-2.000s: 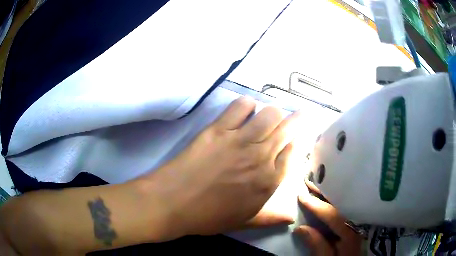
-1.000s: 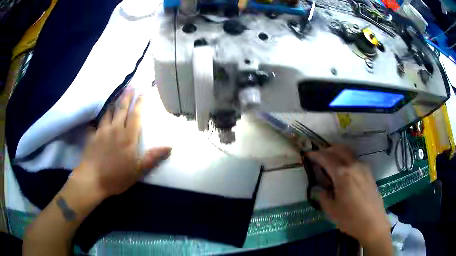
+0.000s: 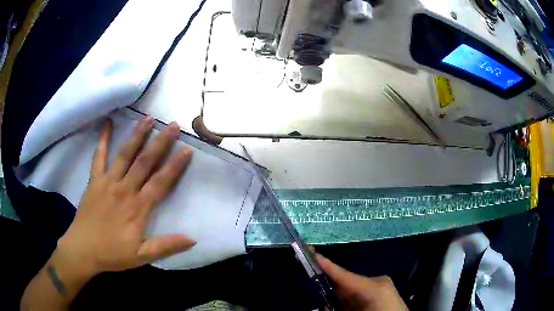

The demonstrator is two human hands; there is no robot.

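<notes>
The white pocketing (image 3: 200, 203) lies over the table's front edge, with stitch lines near its upper edge and right corner. My left hand (image 3: 130, 194) lies flat on it with spread fingers. My right hand (image 3: 358, 288), cut off by the bottom edge, holds the shears (image 3: 282, 212). Their blades point up and left, at the pocketing's right corner; whether they cut the cloth cannot be told. A folded white layer (image 3: 79, 91) with a dark edge and a navy-black panel (image 3: 36, 67) lie on the left.
The sewing machine head (image 3: 376, 30) with its lit display stands at the top, above the pale bed (image 3: 340, 109). Tweezers (image 3: 413, 112) lie on the bed. A green measuring strip (image 3: 389, 209) runs along the front edge. Small metal loops (image 3: 503, 159) and bundled white cloth (image 3: 468, 267) are at the right.
The view has shifted. My right hand, earlier at the machine, took the shears from the bed and moved them to the pocketing's corner. The pocketing has moved left and forward off the needle area.
</notes>
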